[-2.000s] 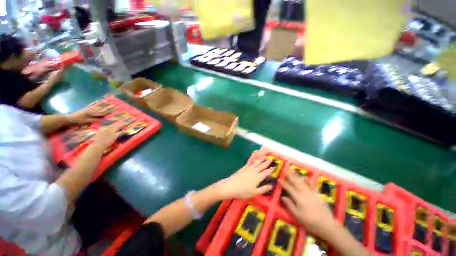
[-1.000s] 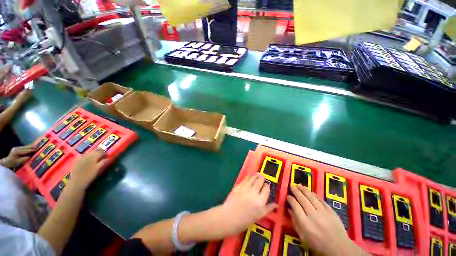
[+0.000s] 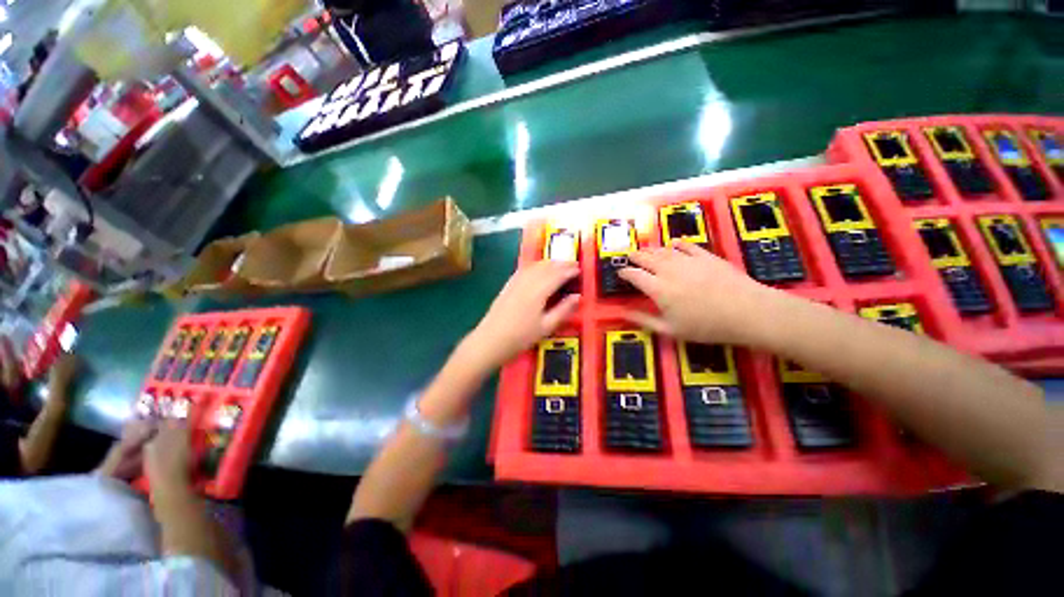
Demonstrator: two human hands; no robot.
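A red tray (image 3: 747, 466) lies before me with two rows of keypad phones with yellow frames. In the back row, the leftmost phone (image 3: 562, 245) and the phone beside it (image 3: 616, 237) have white, lit screens. The other screens in this tray look dark. My left hand (image 3: 522, 313) rests over the lower part of the leftmost phone, hiding its keys. My right hand (image 3: 691, 294) reaches in from the right, fingertips at the keys of the second phone. It partly covers the third. Both hands have spread fingers and hold nothing.
A second red tray of phones (image 3: 992, 332) adjoins on the right, with some bluish screens. Open cardboard boxes (image 3: 397, 251) stand behind left. A neighbour's hands (image 3: 158, 443) are at another red tray (image 3: 263, 408). Black trays (image 3: 385, 99) lie across the green belt (image 3: 560, 140).
The view has turned, so the trays sit higher and more level. The two leftmost back-row screens have changed from dark to white. My hands remain over those phones.
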